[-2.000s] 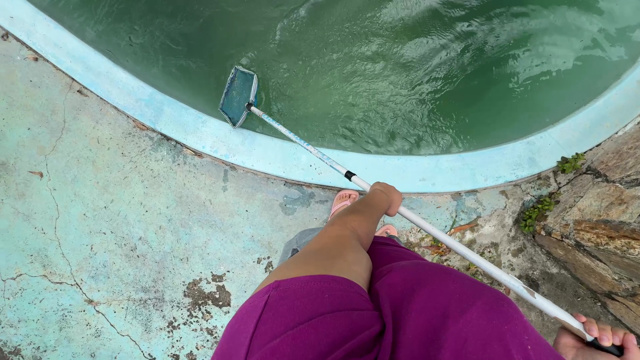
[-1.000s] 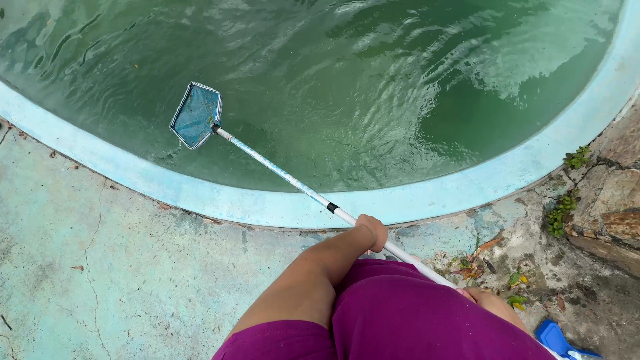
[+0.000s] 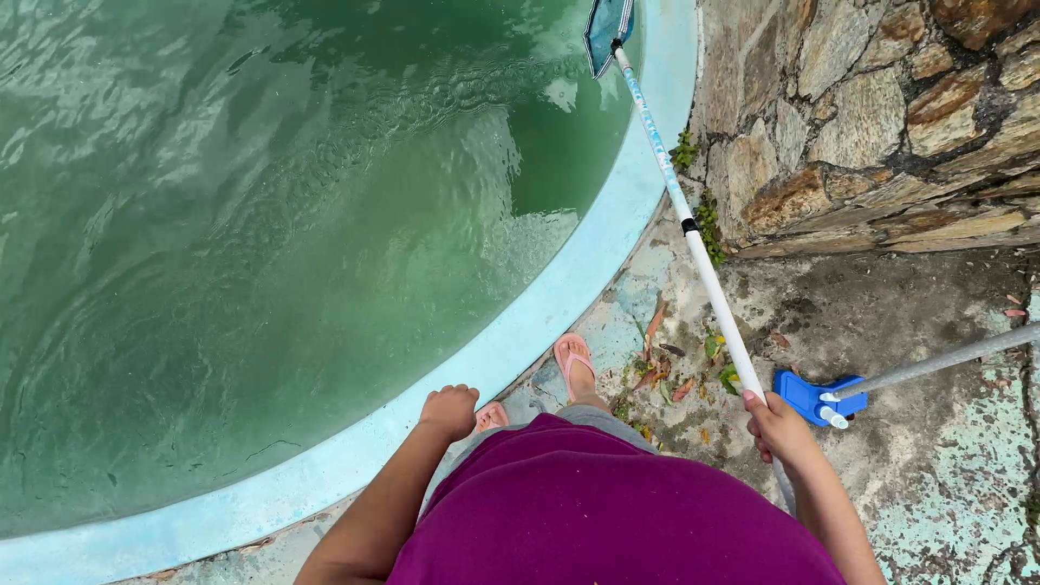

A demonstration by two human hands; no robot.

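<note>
My right hand (image 3: 776, 426) is closed around the white telescopic pole (image 3: 719, 305) of a pool skimmer. The pole runs up and to the left, across the pool's light blue rim (image 3: 561, 296), to a flat blue net (image 3: 605, 36) at the top edge of the view. The net is over the green water beside the rim. My left hand (image 3: 451, 410) is curled in a loose fist above the rim, off the pole, with nothing visible in it.
Green pool water (image 3: 284, 244) fills the left. A rough stone wall (image 3: 861, 122) rises at the upper right. A blue pool vacuum head (image 3: 812, 398) on a grey pole (image 3: 942, 357) lies on the stained concrete to the right. Fallen leaves (image 3: 658, 366) lie near my feet.
The view has turned far to the right. My left hand has let go of the pole, which my right hand still holds. The net has moved to the rim near the stone wall.
</note>
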